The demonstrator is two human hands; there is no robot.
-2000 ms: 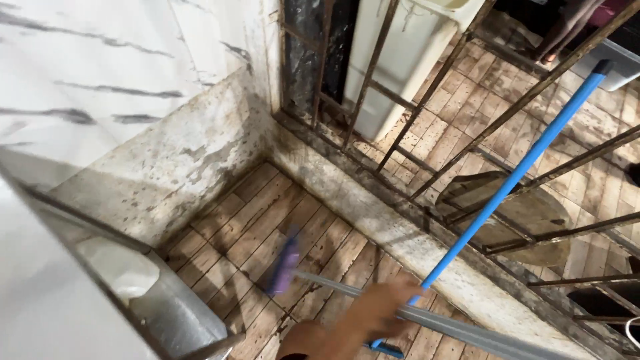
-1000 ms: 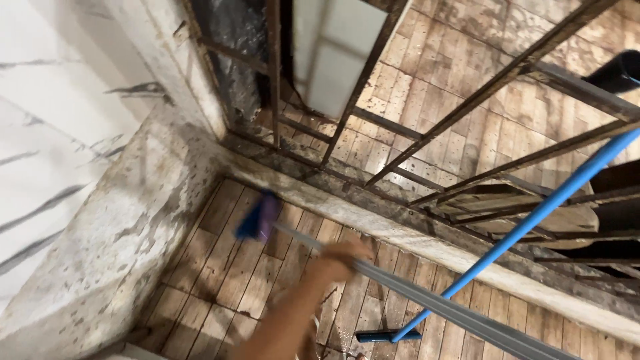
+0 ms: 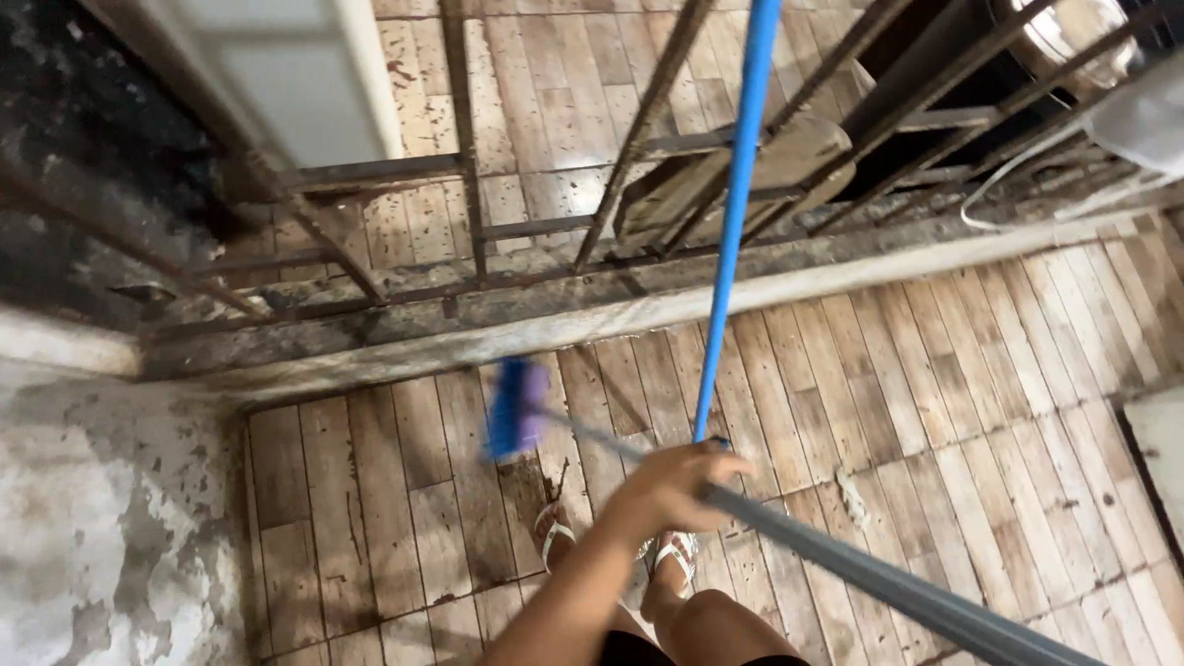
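Observation:
My left hand (image 3: 680, 490) is closed around the grey handle of a broom (image 3: 860, 569). The handle runs from the lower right edge up to a blurred purple head with blue bristles (image 3: 507, 409), over the floor tiles just below the low ledge. Beyond my left hand, a blue pole (image 3: 733, 213) stands slanted against the metal bars, its lower end partly hidden by the hand. My right hand is out of the picture. My feet in white flip-flops (image 3: 680, 555) are on the wet tiles under my left forearm.
Rusty metal bars (image 3: 467, 139) rise from a dirty ledge (image 3: 573, 310). Past them are a pale panel (image 3: 287, 92) and a wooden board (image 3: 786, 166). A stained wall (image 3: 111, 518) borders the left. A whitish scrap (image 3: 851, 499) lies on the tiles; a white cable (image 3: 980, 190) hangs at right.
The view has swung strongly, bringing my feet into sight. The broom head has moved away from the corner along the ledge. My left hand stays on the grey handle.

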